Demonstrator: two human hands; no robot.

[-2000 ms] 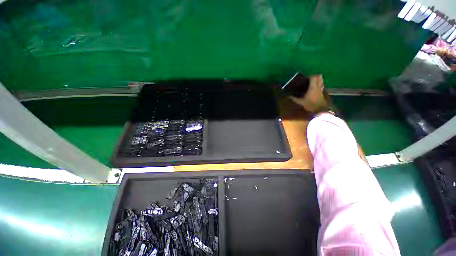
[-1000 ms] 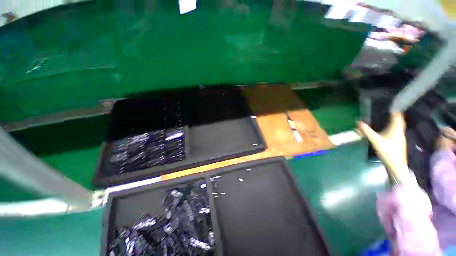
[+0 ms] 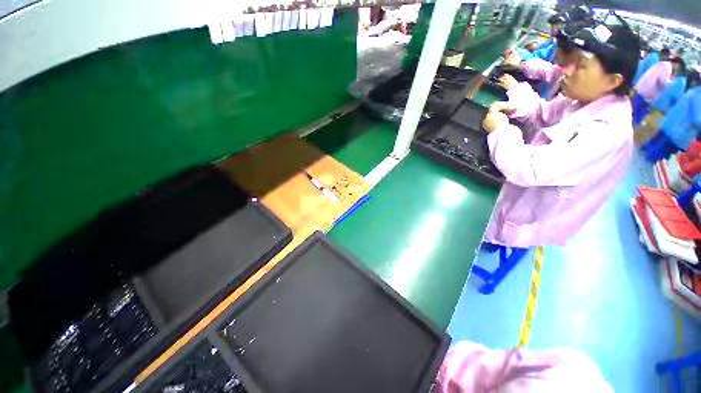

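Observation:
The near parts tray (image 3: 338, 307) is black and divided, with a jumble of small black modules (image 3: 201, 374) in its left part, cut off by the bottom edge. A few pale specks lie by the divider. The far parts tray (image 3: 215, 265) holds rows of finished modules (image 3: 100, 338) on its left, partly in shadow. My right hand is out of the picture; only a pink sleeve shows at the bottom edge right of the near tray. My left hand is not in view.
A brown board (image 3: 296, 192) with handwriting and a marker pen (image 3: 321, 186) lies beyond the far tray. A blue pen (image 3: 352, 209) lies at its edge. A white post (image 3: 426, 80) stands beyond. A person in pink (image 3: 569, 153) sits at the right, working over another black tray (image 3: 461, 146).
The view has swung right, bringing the neighbouring person and floor into view. My right hand, earlier over the board with a dark slab and then open at the right, has left the picture.

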